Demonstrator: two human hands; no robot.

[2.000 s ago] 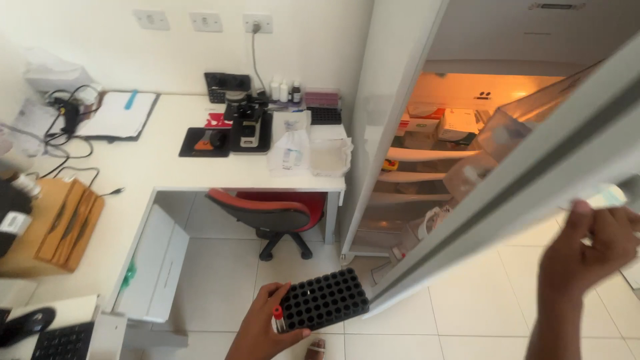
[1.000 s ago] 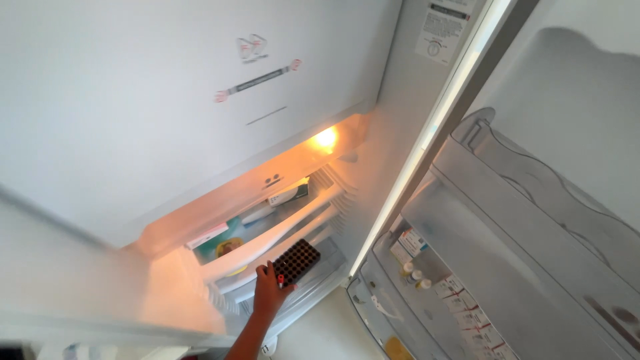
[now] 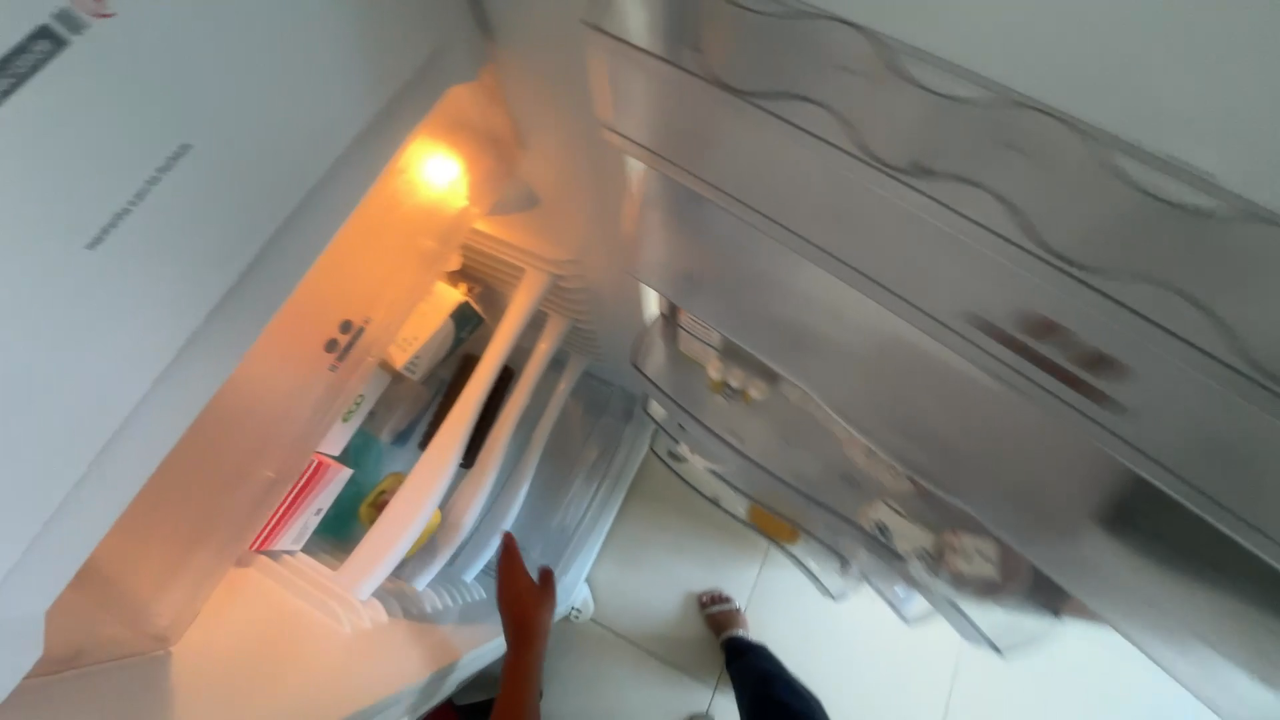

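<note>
My left hand (image 3: 525, 590) is empty, its thumb and fingers apart, at the lower front of the open refrigerator's shelves. Above and left of it, a dark rack (image 3: 488, 418) lies inside, partly hidden by a white shelf front (image 3: 435, 490). Around the rack are a white and green box (image 3: 432, 332), a white box with green print (image 3: 354, 412), a red and white box (image 3: 303, 503) and a yellow ring-like thing (image 3: 380, 499). My right hand cannot be made out.
The refrigerator door stands open on the right, with clear door bins (image 3: 780, 440) holding small vials (image 3: 735, 380), boxes and a yellow item (image 3: 773, 523). A lit lamp (image 3: 437, 170) glows inside. Below are floor tiles (image 3: 650, 560) and a sandalled foot (image 3: 722, 612).
The rack was in my left hand in both earlier frames; now it lies inside the refrigerator and that hand is empty. The view has moved from the desk to the refrigerator's inside.
</note>
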